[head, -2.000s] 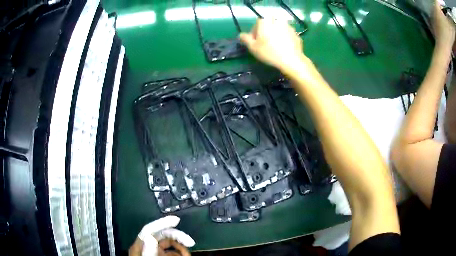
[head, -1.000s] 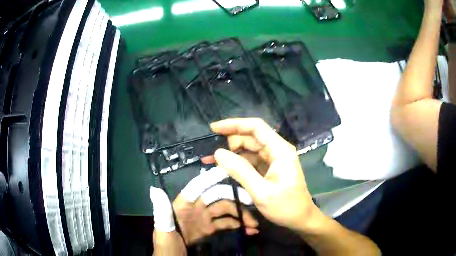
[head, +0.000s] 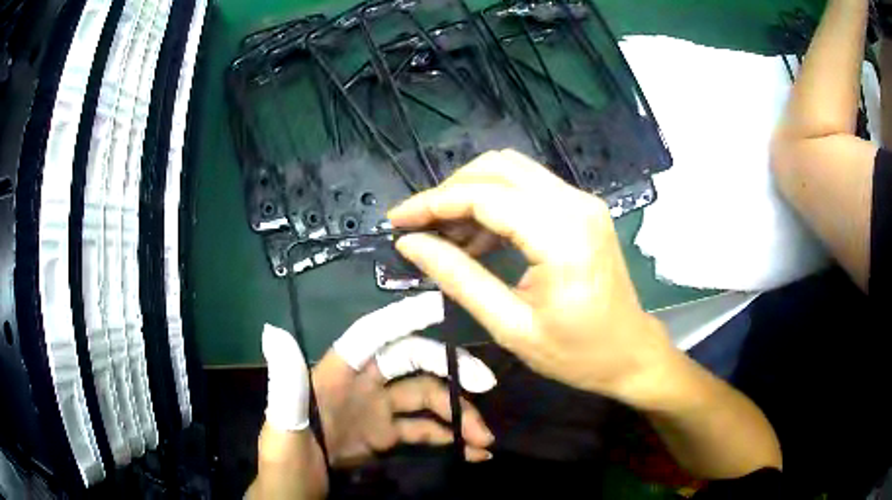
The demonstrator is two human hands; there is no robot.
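Observation:
My left hand [head: 381,391], with white finger cots on the thumb and two fingers, holds a black phone middle frame [head: 454,376] by its long side rails, above my lap. The frame's far end overlaps the view of the pile. My right hand [head: 557,264], bare, has thumb and index fingertips pinched at the frame's far narrow end; whether a small part sits between them is hidden. A pile of overlapping black frames [head: 333,186] lies fanned on the green surface beyond my hands.
Tall stacked black and white trays [head: 127,234] stand at the left edge. White sheets [head: 709,166] lie at the right. Another person's bare arm [head: 826,137] reaches in at the right edge. Dark strips lie near the upper right.
My right hand has come back from the far frames to the held frame, and its fingertips have closed together. My left hand has taken hold of a frame. The pile appears higher in view.

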